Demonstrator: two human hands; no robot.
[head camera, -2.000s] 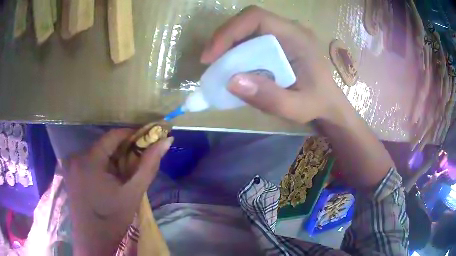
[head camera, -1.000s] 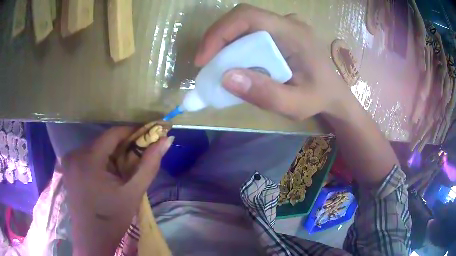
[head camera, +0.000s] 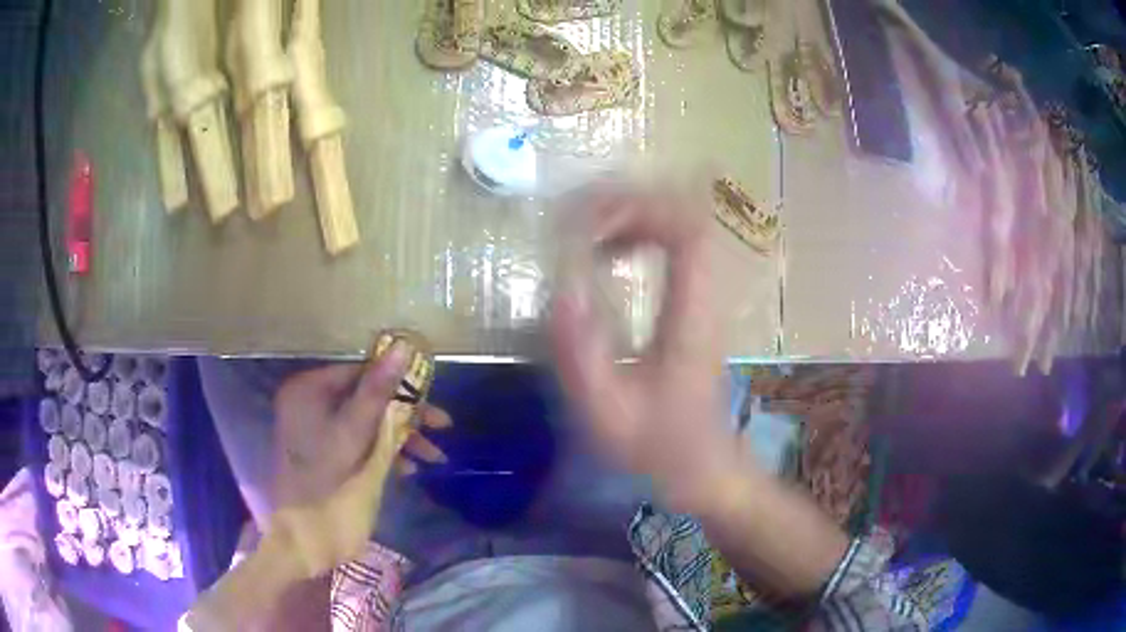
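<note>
My left hand (head camera: 340, 426) holds a pale yellow carved wooden leg at the bench edge, over my lap. Its foot end (head camera: 405, 370) shows between thumb and fingers, with a dark strap across it. My right hand (head camera: 636, 321) is blurred, over the bench edge, with thumb and fingers apart and nothing seen in it. The white glue bottle (head camera: 492, 167) stands on the bench beyond my right hand, its blue nozzle pointing up. A brown sandal piece (head camera: 746, 214) lies right of my right hand.
Several carved legs (head camera: 266, 124) lie at the back left, near a pink-red stick (head camera: 80, 212). Miniature sandals (head camera: 580, 80) lie at the back. Long brown pieces (head camera: 1031, 222) are at the right. Below are a blue crate of pale round pieces (head camera: 105, 432) and a blue bin (head camera: 494, 457).
My right hand has let go of the glue bottle, which now stands on the bench. My left hand has moved slightly right with the leg. The view takes in more of the bench.
</note>
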